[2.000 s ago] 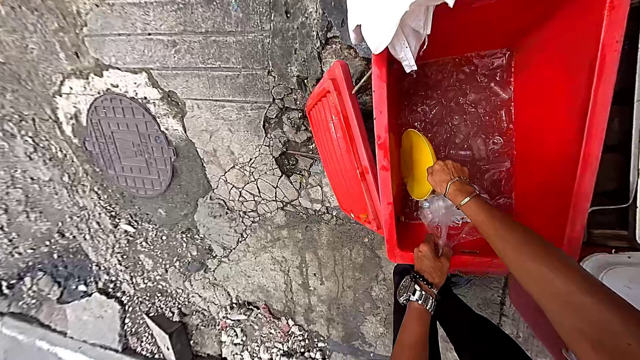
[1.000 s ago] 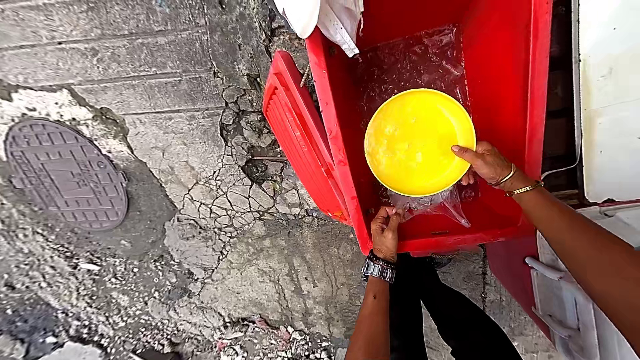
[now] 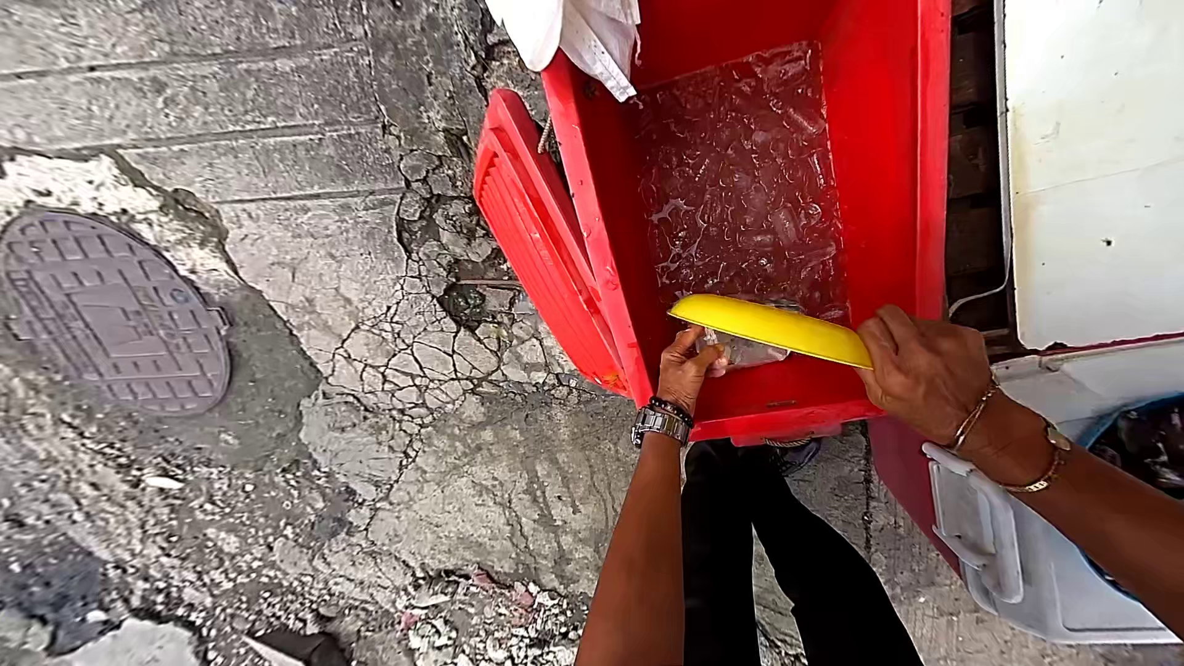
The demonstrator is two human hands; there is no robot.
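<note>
A red plastic cooler box [image 3: 893, 166] stands open with tube-shaped ice pieces [image 3: 749, 176] on its bottom. My right hand [image 3: 925, 370] grips the rim of a yellow plastic plate [image 3: 772, 326], which is tilted nearly edge-on over the near end of the box. My left hand [image 3: 689, 365], with a metal watch at the wrist, pinches a clear plastic bag [image 3: 747, 351] just below the plate's left end. The plate covers part of the bag, and how much is in the bag cannot be told.
The red ribbed lid [image 3: 546, 250] leans at the box's left side. White cloth or sacking [image 3: 601, 37] hangs over the upper left rim. At right are a white panel [image 3: 1101, 176] and a grey plastic bin [image 3: 980, 527]. Cracked concrete with a metal manhole cover [image 3: 116, 310] lies left.
The yellow plate has gone from lying face-up over the box, with ice on it, to a steep tilt above the bag. Both hands still hold their things.
</note>
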